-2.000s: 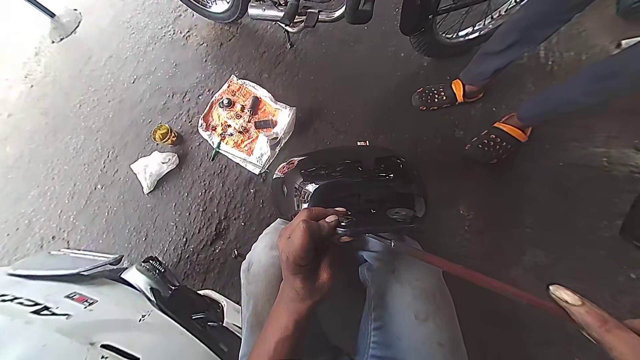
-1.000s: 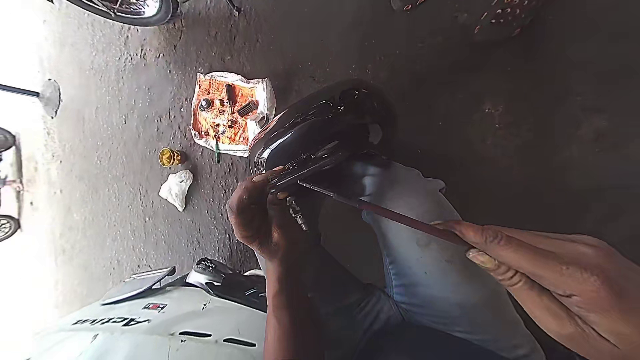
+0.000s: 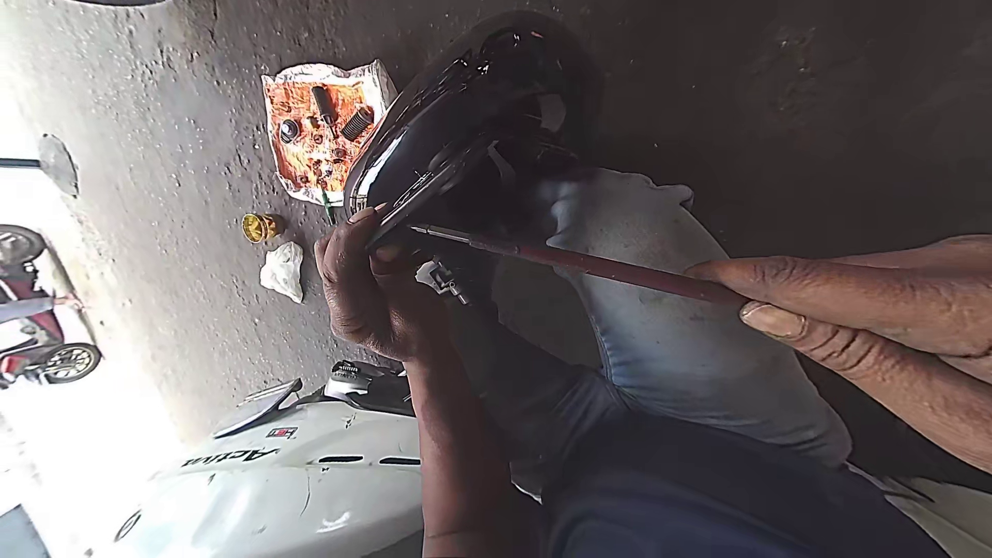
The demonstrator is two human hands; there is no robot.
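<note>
My left hand [image 3: 372, 283] grips the near edge of a glossy black curved part [image 3: 457, 116], which looks like a vehicle cover or fender, resting by my knees. In my right hand [image 3: 845, 302], between thumb and fingers, is the end of a long dark red brush-like or pen-like tool [image 3: 620, 270] with a thin metal front. The tool's tip lies close to the part's underside, near my left thumb; contact cannot be told. Just right of my left hand sits a small metal fitting [image 3: 448, 283]; what holds it is hidden.
Springs and small parts lie on an orange-stained sheet [image 3: 291, 170] on the ground. Near it are a yellow cup [image 3: 260, 227] and a crumpled white cloth or bag [image 3: 282, 273]. A white scooter body [image 3: 310, 496] stands lower left. A parked motorcycle [image 3: 46, 333] is at the far left.
The view has turned and moved closer. The black part is tilted rather than lying level as two seconds ago. The tool stays in my right hand, and more of that hand shows.
</note>
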